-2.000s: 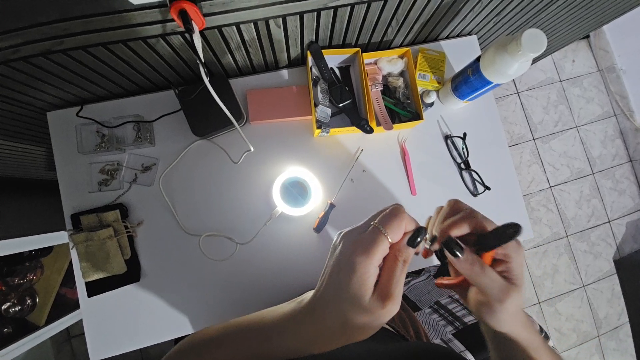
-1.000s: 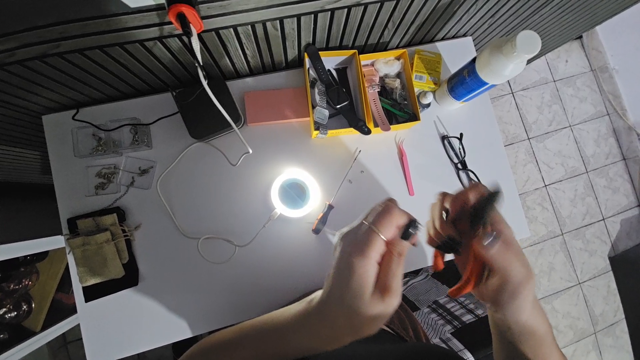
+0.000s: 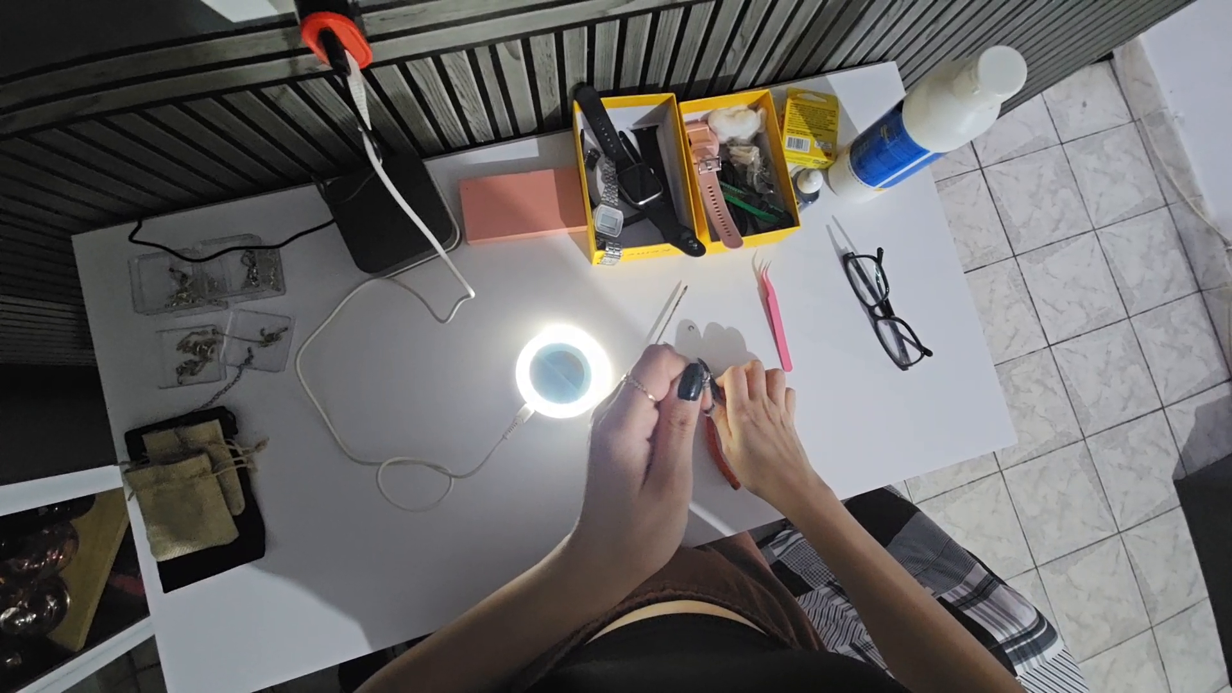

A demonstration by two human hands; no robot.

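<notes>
My left hand point(image 3: 650, 423) pinches a small metal piece, too small to name, between thumb and fingers just right of the lit ring lamp point(image 3: 564, 372). Touching it from the right, my right hand point(image 3: 760, 423) is closed around orange-handled pliers point(image 3: 720, 454), whose dark jaws meet the piece at my left fingertips. Most of the pliers is hidden by my fingers. A screwdriver's thin shaft point(image 3: 671, 313) shows beyond my left hand. Pink tweezers point(image 3: 774, 322) lie on the white table point(image 3: 423, 568) above my right hand.
Yellow boxes point(image 3: 688, 207) with watches and straps stand at the back, beside a salmon-pink box point(image 3: 523, 205) and a large bottle point(image 3: 895, 144). Black glasses point(image 3: 884, 308) lie right. Clear cases point(image 3: 178, 279), cloth pouches point(image 3: 188, 496) and a white cable point(image 3: 337, 448) are left.
Both hands have moved forward and are together over the table. My right hand was raised and apart a second ago; it now has the orange-handled pliers at my left fingertips.
</notes>
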